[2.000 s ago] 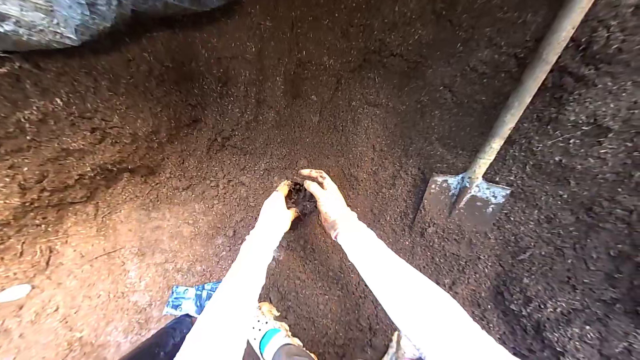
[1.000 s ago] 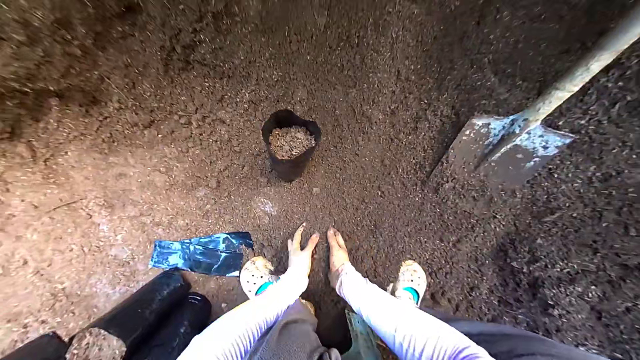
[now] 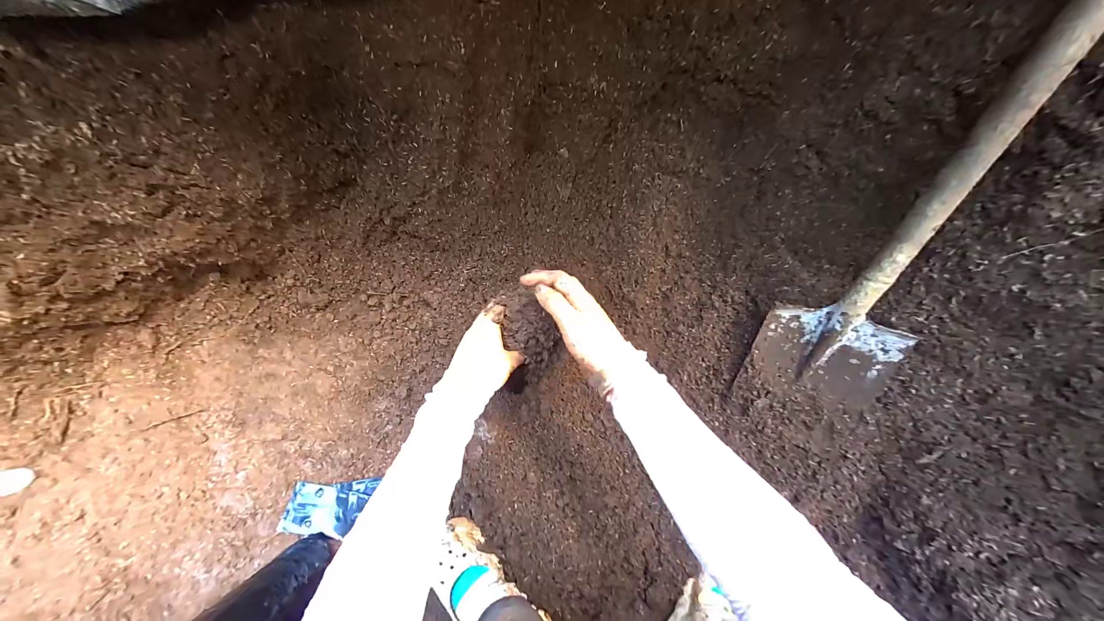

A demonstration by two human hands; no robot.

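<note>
Near the middle of the head view, both of my hands cup dark loose soil (image 3: 533, 332) between them. My left hand (image 3: 485, 352) is at its left side, thumb bent inward and fingertips covered in dirt. On the other side, my right hand (image 3: 580, 321) curves over with its fingers close together. Whether a black bag is under the soil cannot be told. A shovel (image 3: 832, 349) with a worn, dirty metal blade rests to the right, its wooden handle running to the top right corner.
A blue and white patterned packet or wrapper (image 3: 323, 509) lies at lower left, beside a black bag-like object (image 3: 272, 586). My dirty light-coloured clog (image 3: 470, 561) is below my hands. Banked soil (image 3: 172, 172) rises at the upper left, with grey plastic sheeting (image 3: 60, 7) above.
My hands have moved forward from near my feet and come around dark soil. The black bag of soil that stood upright in front of them is no longer distinctly visible. The view has shifted.
</note>
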